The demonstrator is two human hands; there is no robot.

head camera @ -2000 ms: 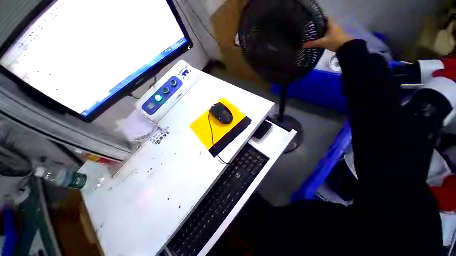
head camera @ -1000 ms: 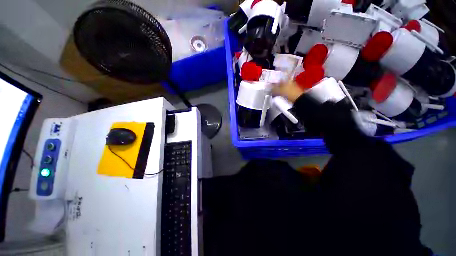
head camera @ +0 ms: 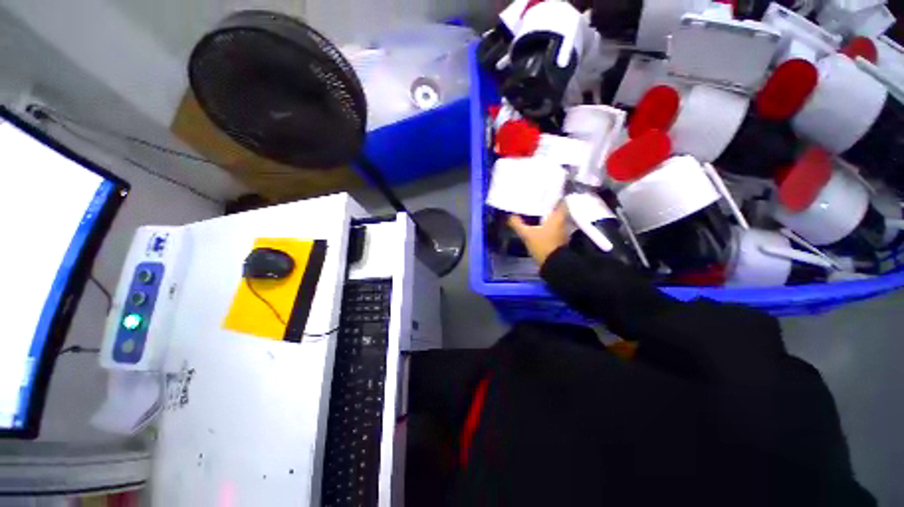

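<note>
My right hand reaches into a blue crate from the right. Its fingers are around the lower part of a white-and-black security camera at the crate's near left corner. The camera has a red end cap and still lies among the others. The fingertips are partly hidden against its dark end. Several similar cameras with white brackets and red caps fill the crate. My left hand is not in view.
A white table at left bears a control box with a green light, a yellow pad and a mouse. A keyboard lies on its pull-out tray. A black fan stands behind, and a monitor at far left.
The view has turned from the monitor and table towards the crate. My right hand has left the fan and moved into the crate, then lower onto the near left camera.
</note>
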